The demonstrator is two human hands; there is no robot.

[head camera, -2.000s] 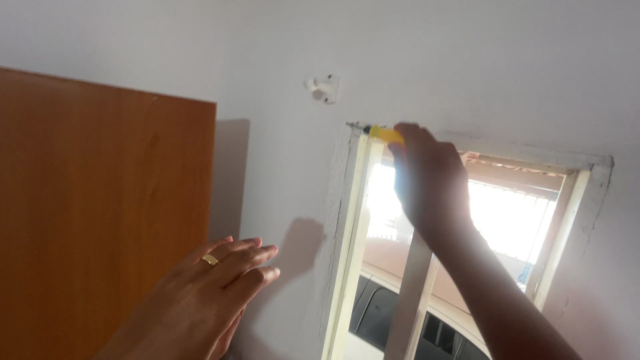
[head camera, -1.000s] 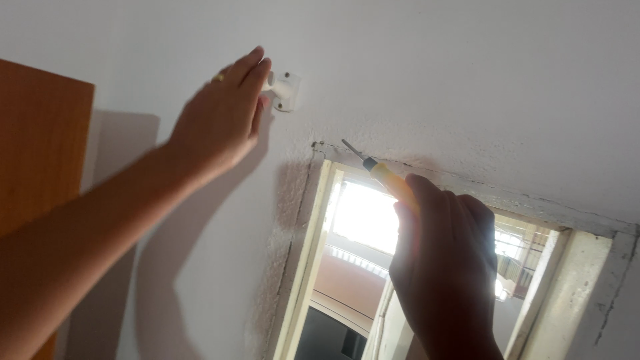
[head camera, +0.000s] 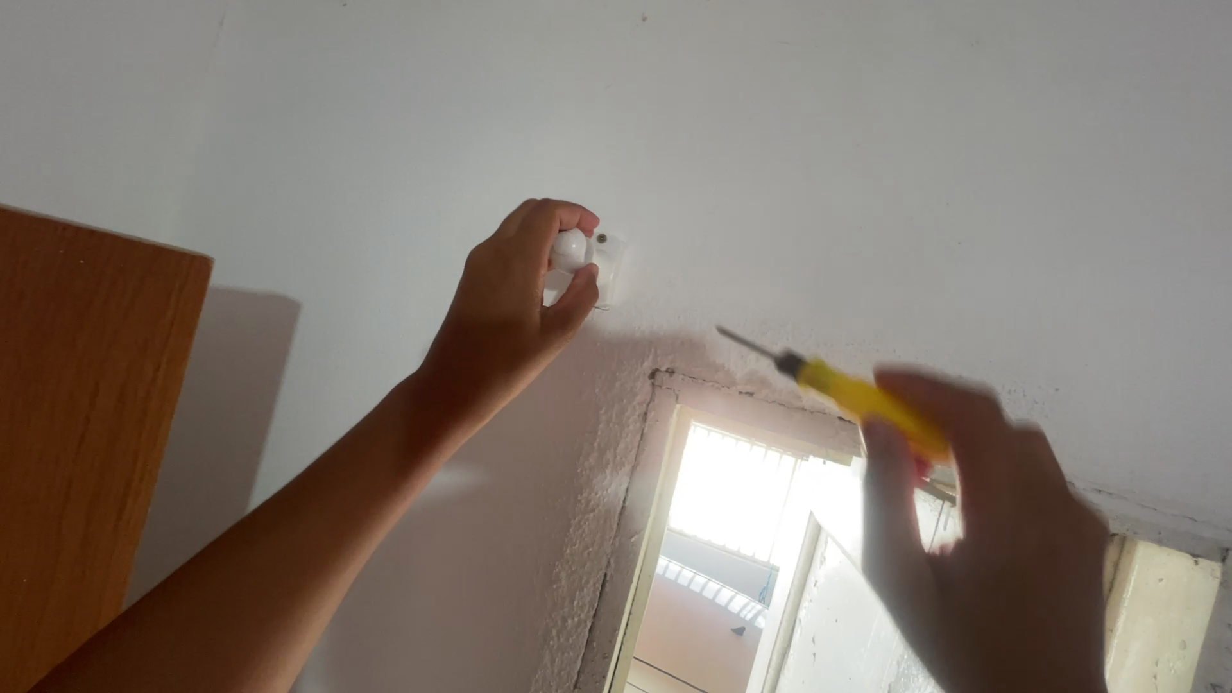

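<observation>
My left hand (head camera: 525, 279) grips the rounded end of a white wall bracket (head camera: 571, 250), with the thumb below and the fingers above it. The bracket's square base plate (head camera: 610, 269) lies flat on the wall, and a screw shows near its top; my fingers cover part of it. To the lower right, my right hand (head camera: 982, 520) holds a screwdriver (head camera: 871, 404) by its yellow handle. The screwdriver's metal tip points up and left toward the bracket, apart from it, in front of the wall above the window. This hand is somewhat blurred.
Below the bracket, a window (head camera: 736, 491) with a pale frame lets in bright light. Its surround (head camera: 645, 452) is cracked, with rough plaster beside it. A brown wooden panel (head camera: 87, 414) stands at the left. The white wall (head camera: 866, 173) spans the upper view.
My left hand has risen from low in the view to the bracket and now grips its rounded end. My right hand has moved the screwdriver away from the window frame's upper left corner.
</observation>
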